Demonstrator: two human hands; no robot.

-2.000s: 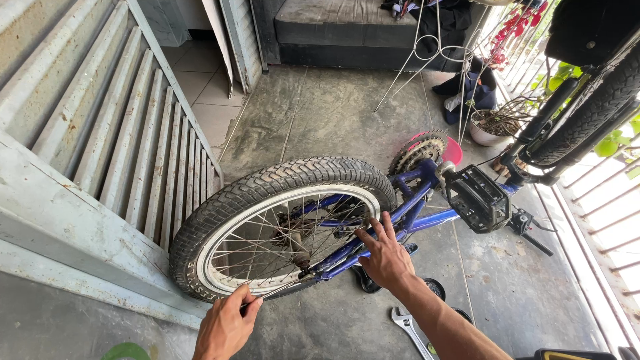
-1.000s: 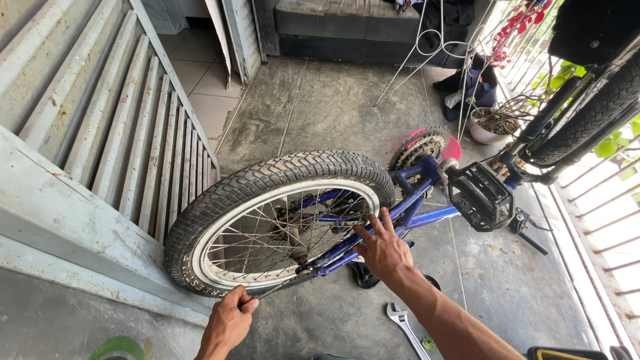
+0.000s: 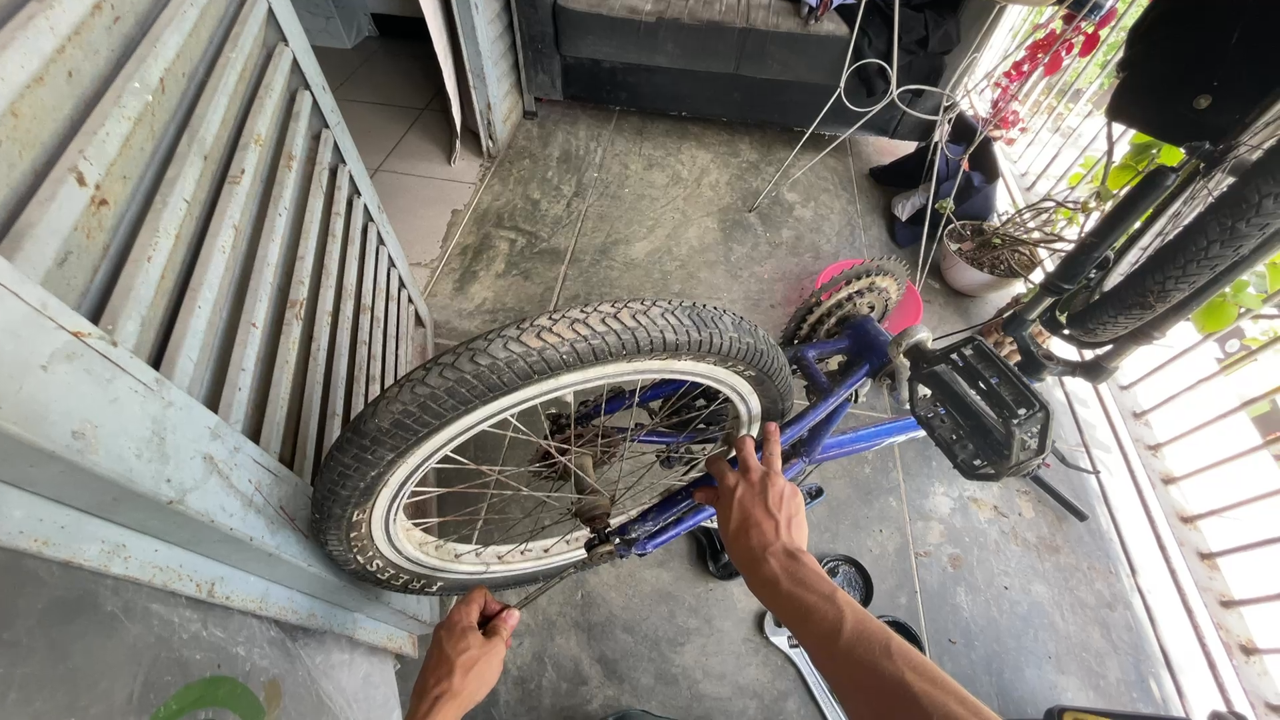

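Note:
A blue bicycle frame stands upside down, its rear wheel towards me with a knobbly black tyre and a white rim. My left hand, low at centre-left, pinches the end of a thin metal tool, probably a wrench, that reaches to the axle end. The type of tool is hard to tell. My right hand rests on the blue frame tubes beside the rim, fingers spread, holding no tool. The chainrings and a black pedal lie beyond it.
An adjustable wrench and round black dishes lie on the floor by my right forearm. A slatted metal gate borders the tyre on the left. A pink bowl, a potted plant and a white wire stand are farther back.

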